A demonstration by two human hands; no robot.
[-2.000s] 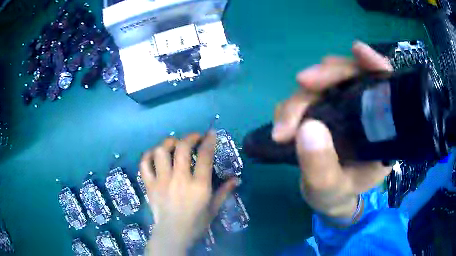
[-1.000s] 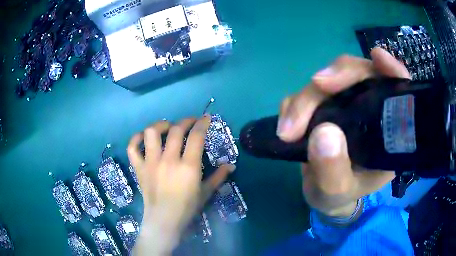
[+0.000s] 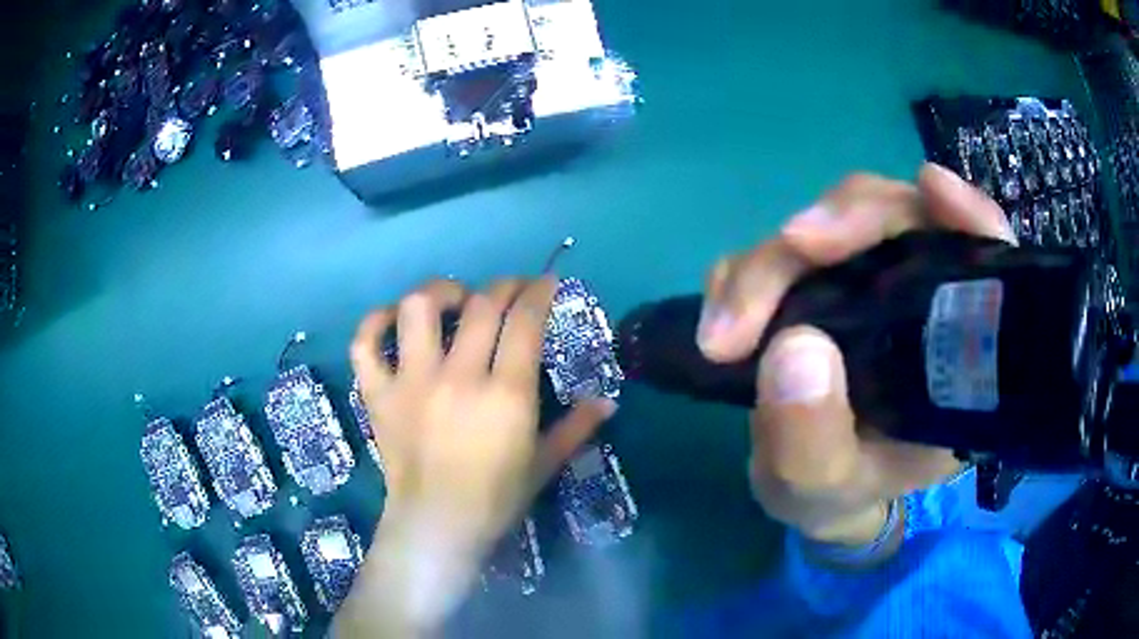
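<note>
My right hand is wrapped around a black electric screwdriver with a pale label. Its tapered nose points left, at the right edge of a silvery circuit board. My left hand holds this board against the green mat, fingertips at its upper left and thumb at its lower edge. A thin lead with a white plug sticks up from behind the fingers. What lies under my left palm is hidden. The screwdriver's tip is too small to make out.
More boards lie in two rows at left and below my left hand. A white screw feeder stands at top centre. A dark pile of modules is at upper left. A black parts tray is at upper right.
The view has shifted slightly. The screwdriver and both hands keep nearly the same places around the board, with the nose still at its right edge.
</note>
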